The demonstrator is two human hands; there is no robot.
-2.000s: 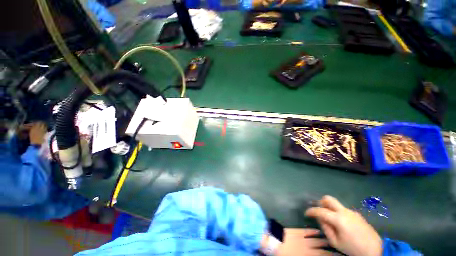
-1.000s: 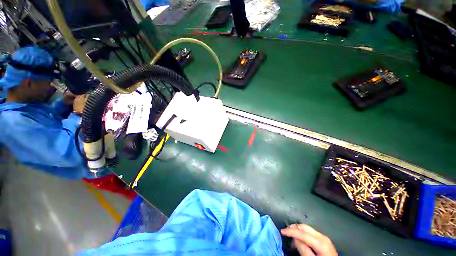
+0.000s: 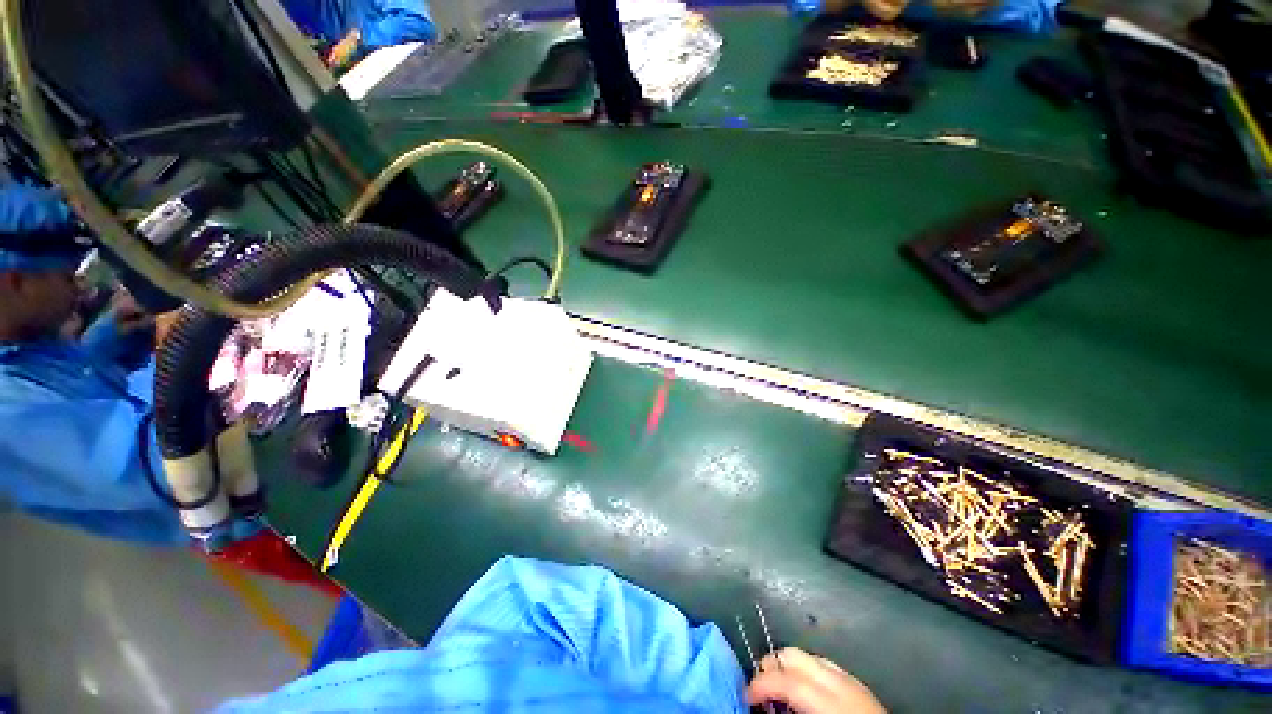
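Note:
My right hand [image 3: 816, 685] is at the bottom edge, partly cut off. It holds thin metal tweezers [image 3: 755, 639] with the two prongs apart and pointing up. My left sleeve [image 3: 565, 635] bends across the bottom; my left hand does not show. A black foam tray [image 3: 872, 537] with loose pale-gold strips lies up and right of my right hand. A blue bin [image 3: 1149, 593] of tan-gold strips stands against its right side, cut off by the picture edge. Whatever lies below my right hand is out of the picture.
A white control box [image 3: 509, 370] with a red switch, black ribbed hose and yellowish tube stand at left. A raised edge strip [image 3: 725, 374] runs behind the tray. Beyond it, open phone bodies lie on black pads [image 3: 997, 290]. A person in blue [image 3: 84, 419] is at far left.
The view has swung to the left since the first frame, then slightly back. Thin tweezer prongs now show at my right hand. My left hand has gone out of view since the first frame.

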